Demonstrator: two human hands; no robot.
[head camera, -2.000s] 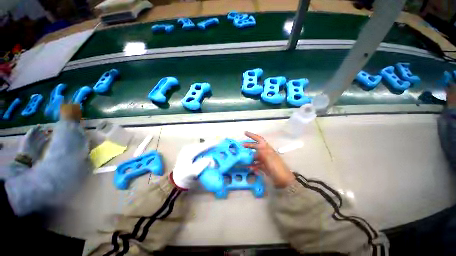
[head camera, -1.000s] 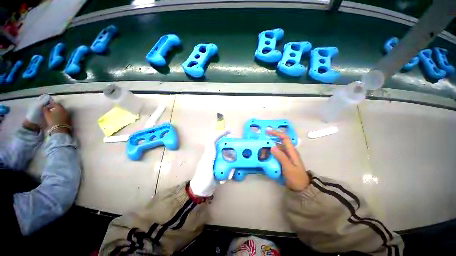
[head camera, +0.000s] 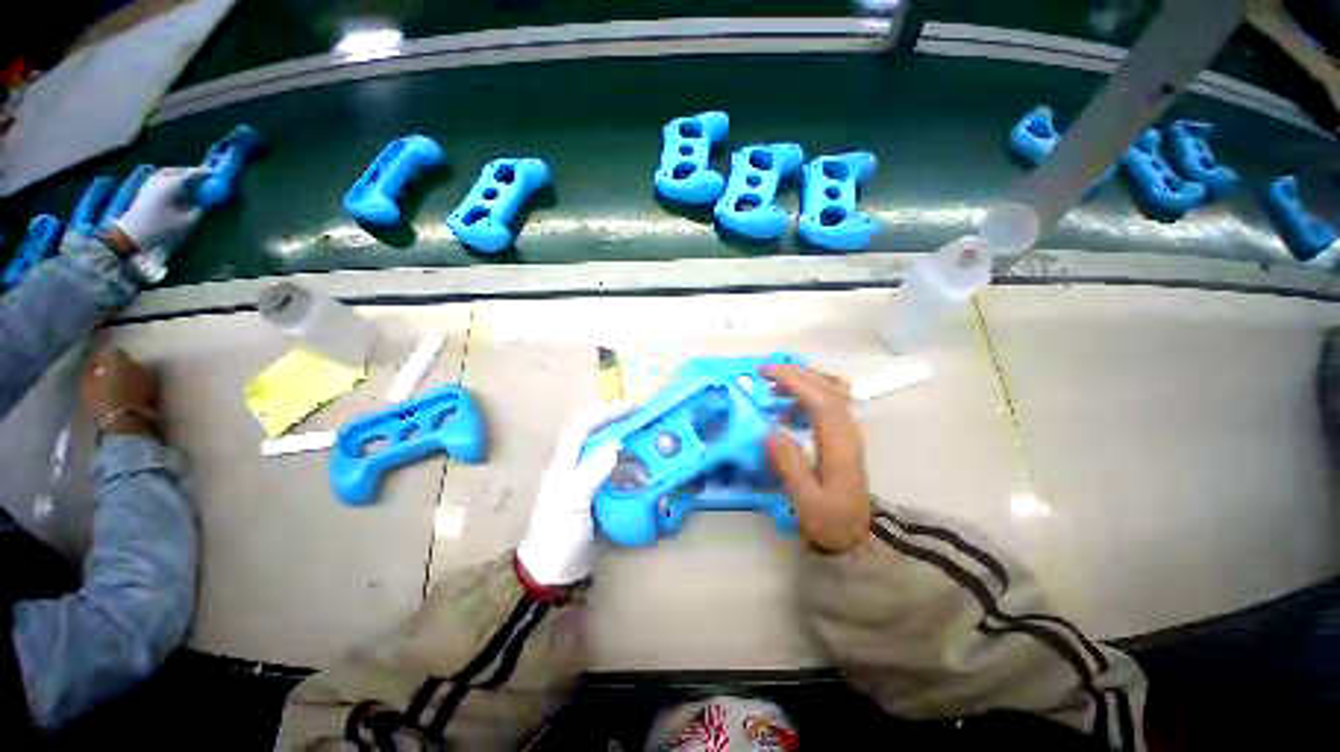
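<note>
A bright blue controller shell (head camera: 669, 441) is held tilted and slightly blurred above the bench in front of me. My left hand (head camera: 566, 507), in a white glove, grips its left handle. My bare right hand (head camera: 826, 463) is at its right end, with fingers on the shell. Other blue shell parts show behind and below it, mostly covered; I cannot tell exactly how they lie. The tip of a yellow utility knife (head camera: 610, 370) stands out just beyond the shells. Another blue shell (head camera: 407, 441) lies on the bench to the left.
Yellow cloth (head camera: 303, 391), white sticks and a translucent bottle (head camera: 315, 320) are at left. Another bottle (head camera: 938, 288) and a white stick (head camera: 894, 381) are at right, by a slanting grey post (head camera: 1124, 110). A green conveyor (head camera: 588, 118) carries several shells. A neighbour's gloved hand (head camera: 159, 209) reaches over it.
The held shell has gone from flat, facing me, to tilted, its right end higher. The neighbour's gloved hand has moved from the bench onto a shell on the belt. The view has shifted.
</note>
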